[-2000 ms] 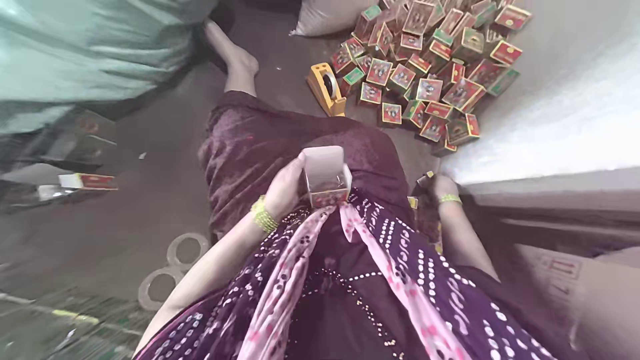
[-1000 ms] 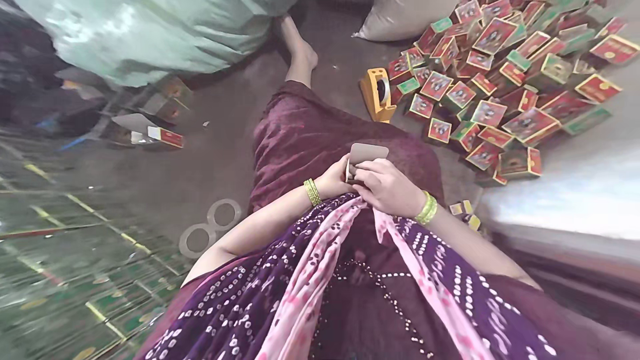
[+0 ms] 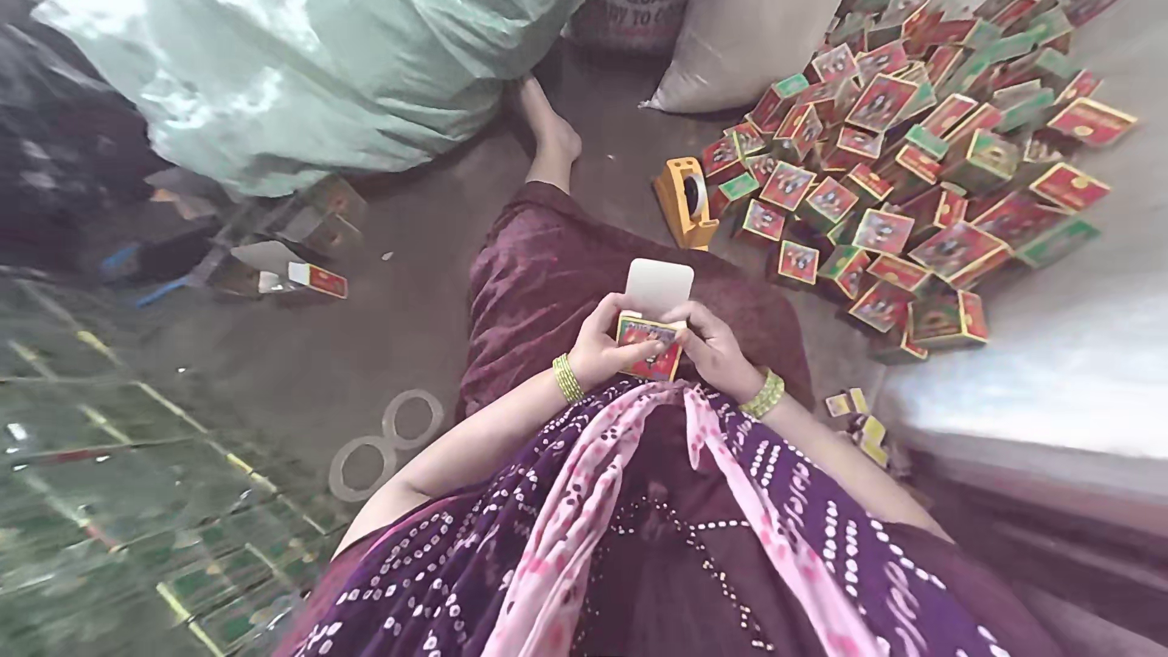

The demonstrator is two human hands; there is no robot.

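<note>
A small red cardboard box (image 3: 650, 354) with yellow edges is held over my lap, its pale top flap (image 3: 659, 286) standing up. My left hand (image 3: 606, 345) grips the box from the left, with the thumb across its printed front. On the other side my right hand (image 3: 714, 349) has its fingers at the upper right edge, by the base of the flap. What the box contains cannot be seen.
A yellow tape dispenser (image 3: 684, 203) stands beyond my knee, beside a big heap of red and green boxes (image 3: 881, 233). Two clear rings (image 3: 363, 467) and an opened box (image 3: 319, 280) lie to the left. A pale green sack (image 3: 301, 82) and a white sack (image 3: 744, 55) are further back.
My right hand, down by my foot two seconds ago, came to the box one second ago and is still on it. The box's red front now shows. The view has shifted.
</note>
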